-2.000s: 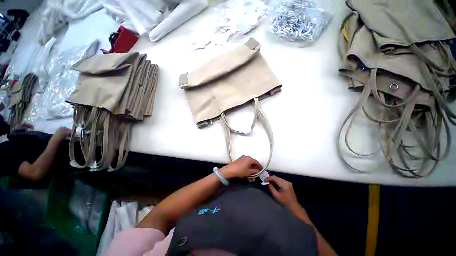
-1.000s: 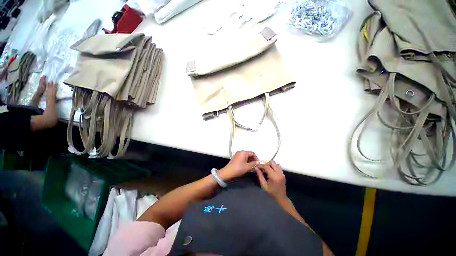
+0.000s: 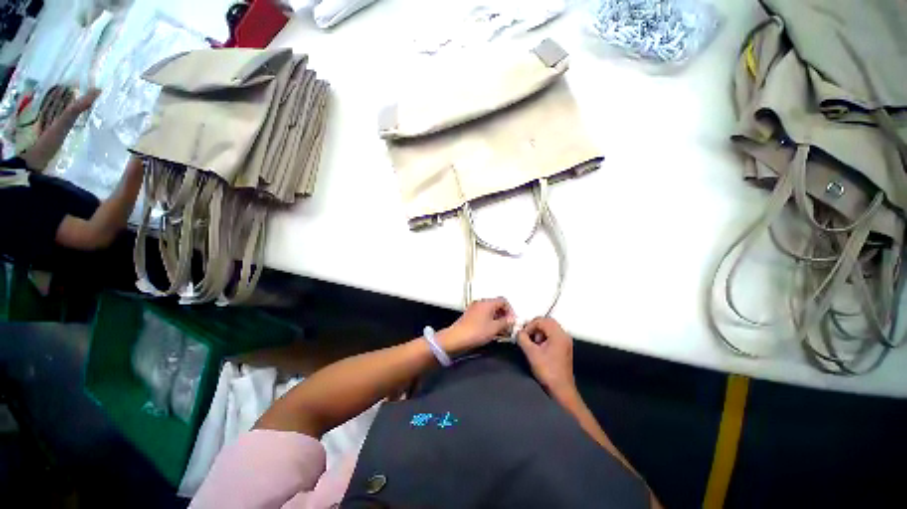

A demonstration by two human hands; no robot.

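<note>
A beige tote bag lies on the white table with its far edge folded over. Its two handles run toward me, one past the table's front edge. My left hand and my right hand meet at the near end of this handle. Their fingertips pinch it and a small white tag between them. The exact grip of each finger is too small to tell.
A layered bag stack is at left, handles hanging over the edge. Looser bags lie at right. A clear bag of silvery fasteners and white scraps lie behind. A person's arm reaches in at far left, above a green crate.
The view has shifted, so the table things sit higher and further right. My hands have drawn together around the tag at the handle. The other person's arms have moved.
</note>
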